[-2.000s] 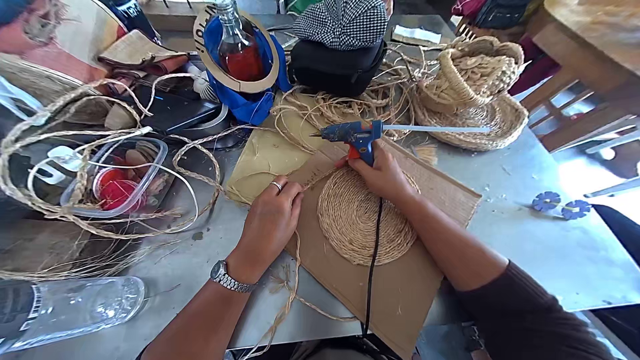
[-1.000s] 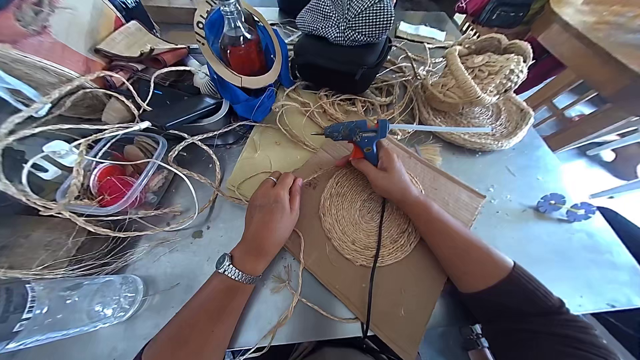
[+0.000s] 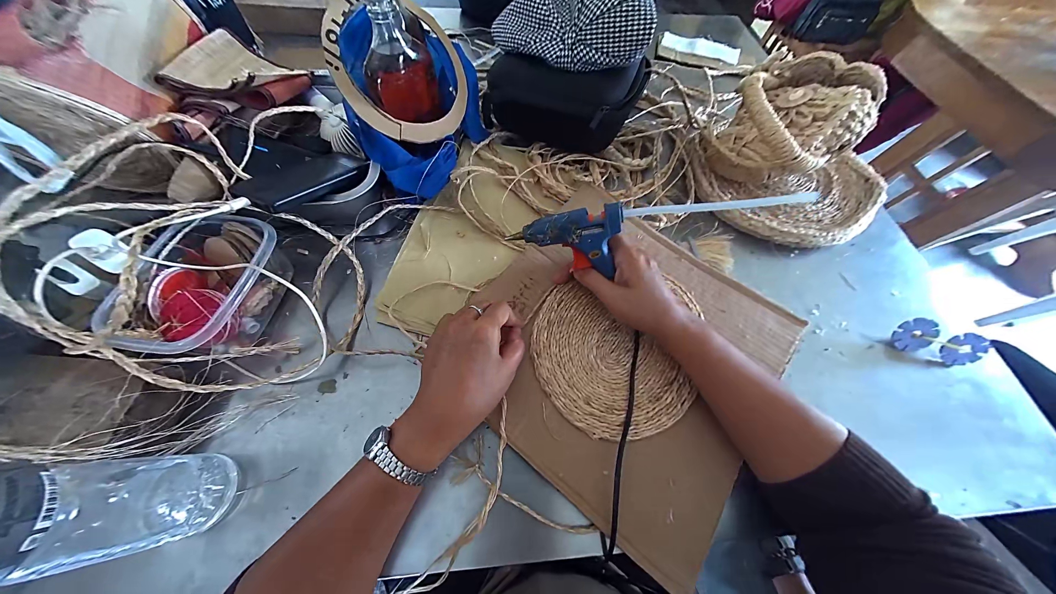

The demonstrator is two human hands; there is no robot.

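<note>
My right hand grips a blue hot glue gun, its nozzle pointing left and a long glue stick standing out of its back. Under that hand lies a round coiled mat of braided natural fibre, on a sheet of brown cardboard. The gun's black cord crosses the mat. My left hand, with a ring and a wristwatch, is left of the mat, its fingertips pinched together. A braided fibre cord hangs down from beside it; whether the cord is between the fingers is hard to tell.
At left are a plastic tub with red items, looping cords and a clear bottle. Behind stand a glass bottle of red liquid, a black case and a woven basket. Blue flower-shaped pieces lie at right.
My left hand has turned, and its fingertips have drawn together near the mat's left side. The glue gun stays in my right hand.
</note>
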